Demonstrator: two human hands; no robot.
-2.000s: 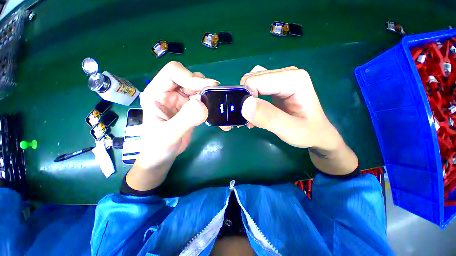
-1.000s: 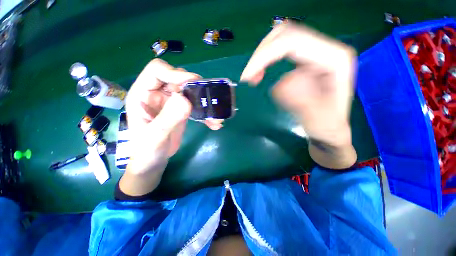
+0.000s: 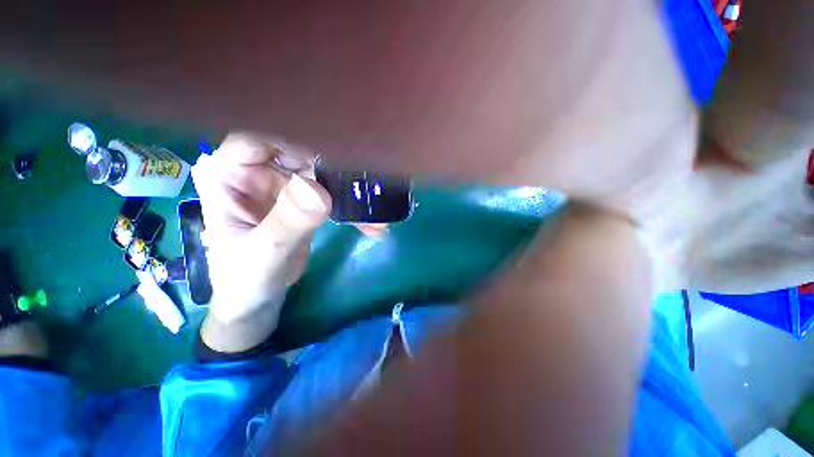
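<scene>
My left hand (image 3: 254,241) holds a smartwatch (image 3: 370,198) by its left side. Its display faces up, dark, with small white marks lit; its upper part is hidden. A very large blurred skin-coloured shape, which looks like my right hand (image 3: 571,98) close to the camera, covers the top and centre. A blurred forearm rises below it at the lower right. Its fingers and anything in them cannot be made out.
On the green bench (image 3: 71,241) at left stand a white bottle (image 3: 152,170), open watches (image 3: 138,250), a phone (image 3: 194,254), a white strip (image 3: 161,303) and a green knob (image 3: 34,300). Another hand (image 3: 22,341) shows far left. The blue bin (image 3: 696,49) is mostly covered by blurred shapes.
My right hand has left the watch and now appears large and blurred before the camera. My left hand still holds the watch. Another person's hand has appeared at the far left.
</scene>
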